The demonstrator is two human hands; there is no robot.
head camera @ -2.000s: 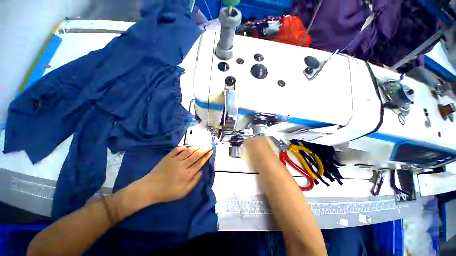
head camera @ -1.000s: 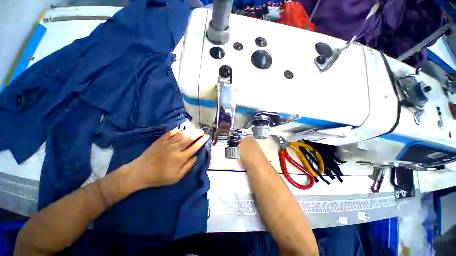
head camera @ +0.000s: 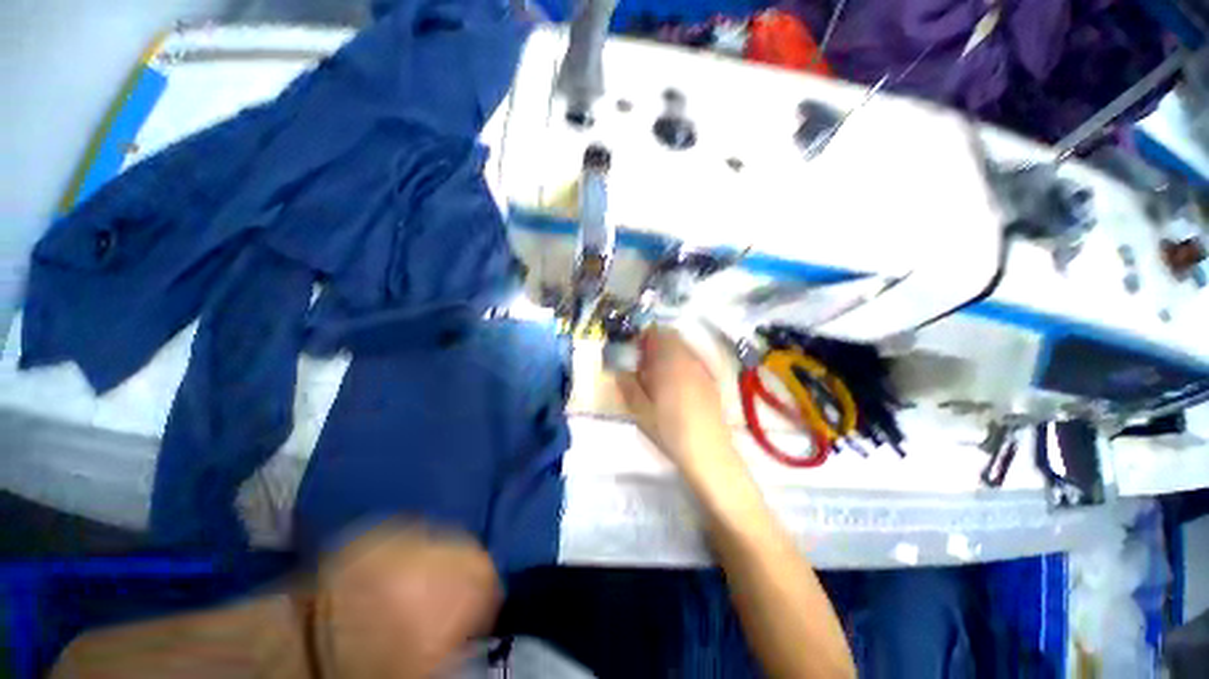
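Observation:
The navy garment piece [head camera: 424, 411] lies on the left of the machine table, its right edge beside the needle area. My left hand [head camera: 404, 597] is blurred at the table's front edge, low over the cloth; its fingers cannot be made out. My right hand [head camera: 670, 385] is just right of the needle area, below the machine head; its fingertips are hidden among the metal parts. The presser foot area [head camera: 583, 318] is blurred. More navy cloth [head camera: 239, 239] stretches to the upper left with sleeve-like ends.
The white sewing machine [head camera: 796, 212] spans the right and back. Red-handled scissors [head camera: 782, 431], a yellow loop [head camera: 822, 385] and black strips [head camera: 875, 398] lie right of my right hand. Small dark tools [head camera: 1067, 464] lie farther right. A blue bin [head camera: 93, 597] is below the table.
My left hand has moved from beside the needle down toward the wearer, to the table's front edge. My right hand stays near the machine head. The view has shifted and blurred.

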